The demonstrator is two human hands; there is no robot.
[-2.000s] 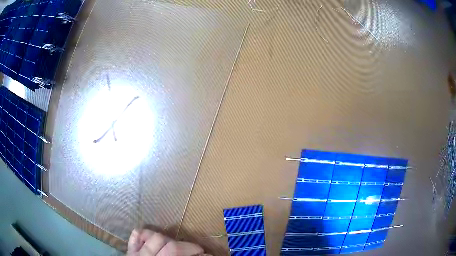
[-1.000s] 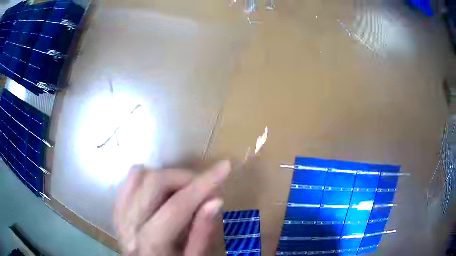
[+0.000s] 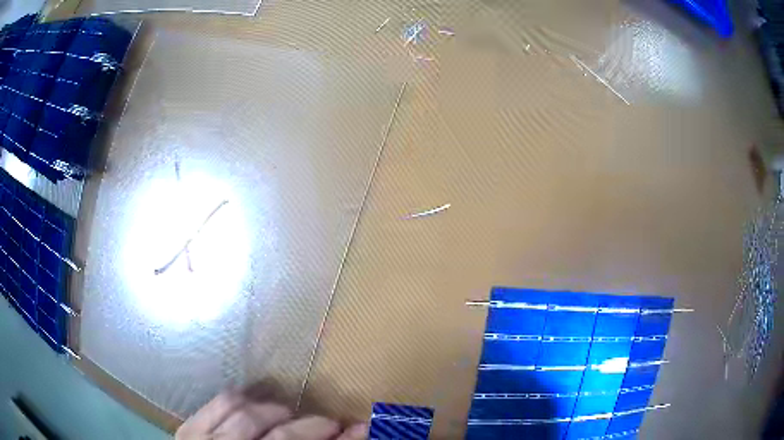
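Note:
A blue cell block [image 3: 572,365] with silvery lines and ribbon ends lies at the lower right, cut off by the bottom edge. A narrow blue cell strip [image 3: 401,421] lies left of it, mostly below the picture. My left hand [image 3: 271,419] is at the bottom edge, left of the strip, with only its bent fingers showing; whether it holds anything is hidden. A short ribbon piece [image 3: 427,210] lies on the brown table above the strip. My right hand is out of the picture.
A clear sheet marked X [image 3: 223,112] lies at left, with glare. Finished cell stacks [image 3: 56,94] stand along the left edge. Ribbon offcuts [image 3: 414,34] lie at the top. A wire pile [image 3: 756,288], a small orange-brown piece [image 3: 757,168] and a blue tray [image 3: 709,15] are at right.
My left hand rose over the table beside a blurred bright sliver, then moved back down to the bottom edge. A short ribbon piece now lies mid-table. The view has shifted, and the cells appear lower.

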